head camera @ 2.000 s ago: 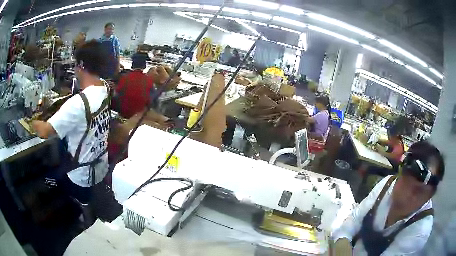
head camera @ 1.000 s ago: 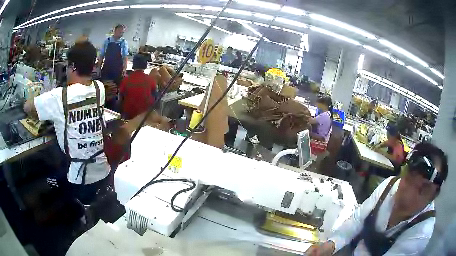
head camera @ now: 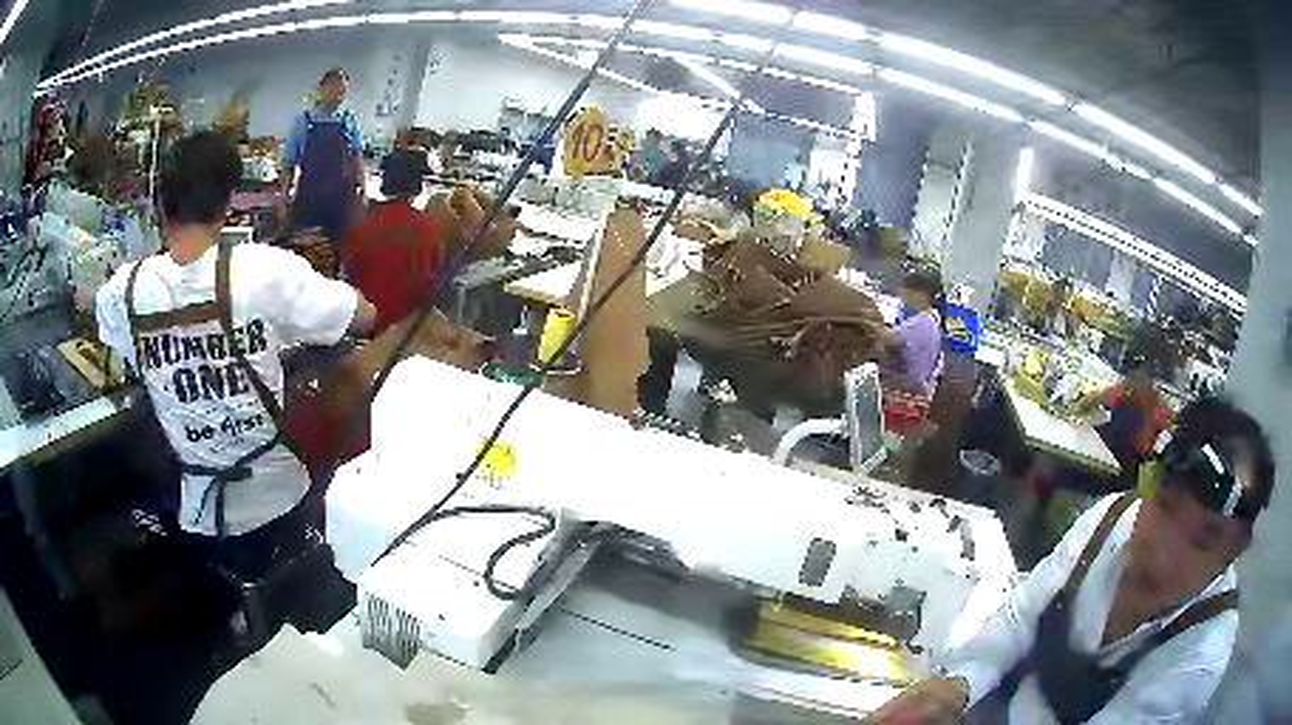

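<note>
Neither of my hands is in the picture. The programmable pattern sewer [head camera: 680, 496] lies nearest in front of me, a long white boxy arm slanting from left down to right, with a black cable over its left end. A yellow template [head camera: 829, 640] lies flat under its head at the lower right. A small screen [head camera: 863, 417] stands behind the arm. Another person's hand [head camera: 921, 701] rests at the machine's front right edge.
A person in a white shirt and dark apron [head camera: 1119, 609] is at the lower right. A person in a white T-shirt [head camera: 213, 368] stands at the left. Brown panels [head camera: 794, 319] are heaped behind the machine. A tall brown panel [head camera: 614, 312] stands beside a yellow cone [head camera: 556, 337]. Black cables hang across the view.
The person at the left has turned their back and extended an arm to the right. The hand at the machine's right has come to its front edge. The view has shifted slightly.
</note>
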